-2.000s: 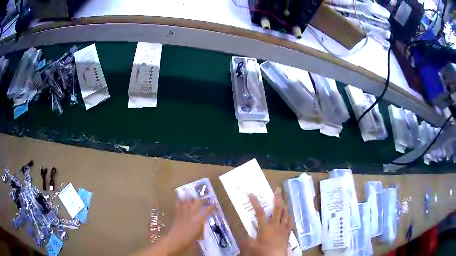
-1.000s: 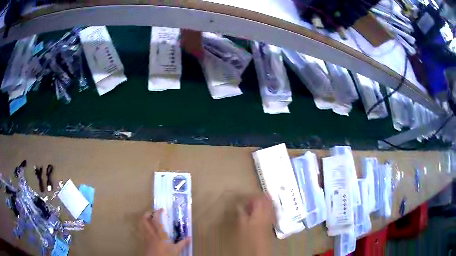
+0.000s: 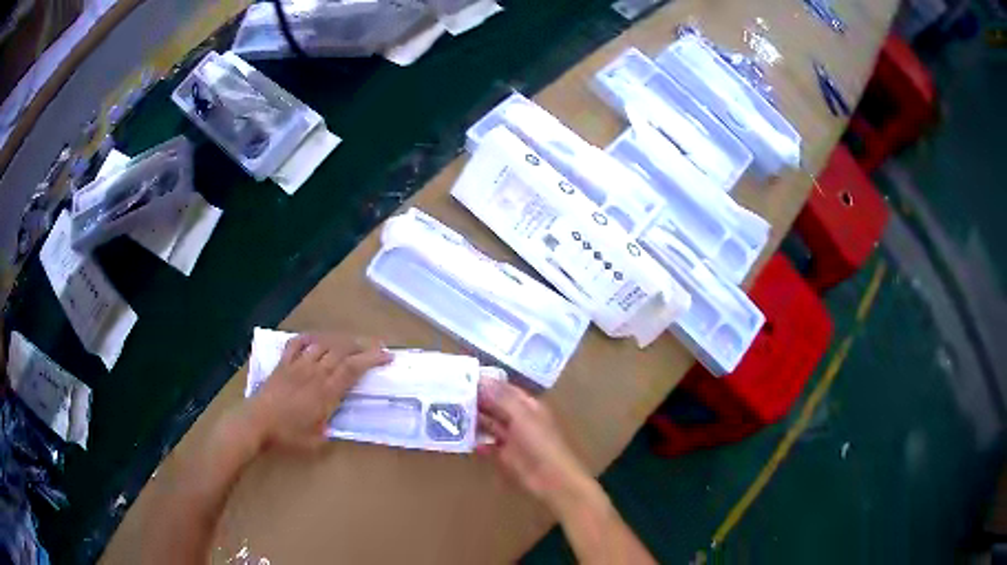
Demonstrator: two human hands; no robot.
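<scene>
A frosted blister tray (image 3: 375, 417) lies lengthwise before me on the brown bench, against a white carton (image 3: 268, 351) whose end shows at its left. A small wrapped item (image 3: 447, 422) sits in the tray's right hollow. My left hand (image 3: 309, 388) lies over the left part of tray and carton, holding them; its fingertips reach the upper edge. My right hand (image 3: 521, 428) grips the right end, its fingertips partly hidden there. Whether the tray is inside the carton I cannot tell.
An empty tray (image 3: 475, 298) lies just beyond, then a printed carton (image 3: 563, 237) among several stacked trays (image 3: 707, 110). Tray-and-carton sets (image 3: 248, 116) lie on the green belt (image 3: 331, 166) at left. Red bins (image 3: 773, 331) stand below the bench's right edge.
The view has swung toward the right. The tray now lies crosswise with a carton against it. My right hand has come to its right end; my left hand has stayed on it.
</scene>
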